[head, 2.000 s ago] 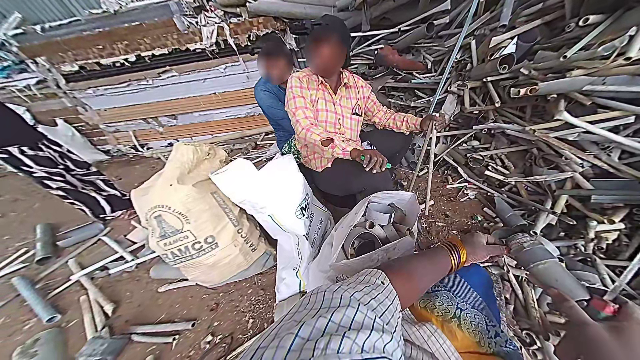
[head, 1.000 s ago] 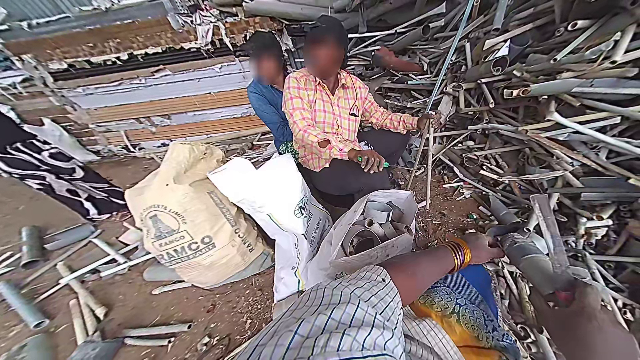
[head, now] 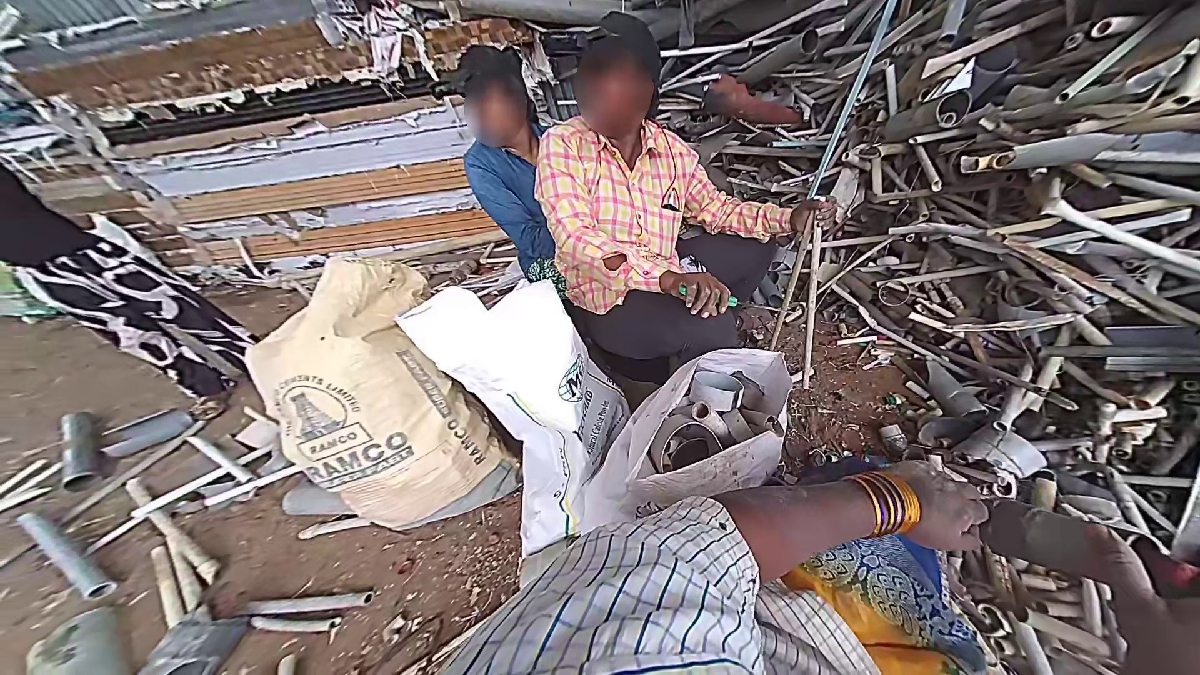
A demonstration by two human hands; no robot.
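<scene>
My left hand [head: 942, 506], with yellow and dark bangles at the wrist, grips the near end of a dark grey pipe piece [head: 1041, 536] at the lower right. At the right edge my right hand [head: 1130, 586] is blurred and partly cut off, close to the pipe's far end. It is closed around a tool with a red part [head: 1170, 574]; its blade cannot be made out. A white sack [head: 694, 478] with cut grey pipe pieces [head: 717, 389] stands open to the left of my left forearm.
A beige printed sack [head: 375, 394] and a white sack [head: 534, 394] stand at left. Two people sit ahead; the front person [head: 619, 206] holds sticks [head: 812, 300]. A heap of pipes [head: 1012, 234] rises at right. Loose pipe pieces [head: 66, 553] lie on the ground at lower left.
The flat blade seen raised in my right hand one second ago no longer stands upright. My left hand has stayed at the pipe.
</scene>
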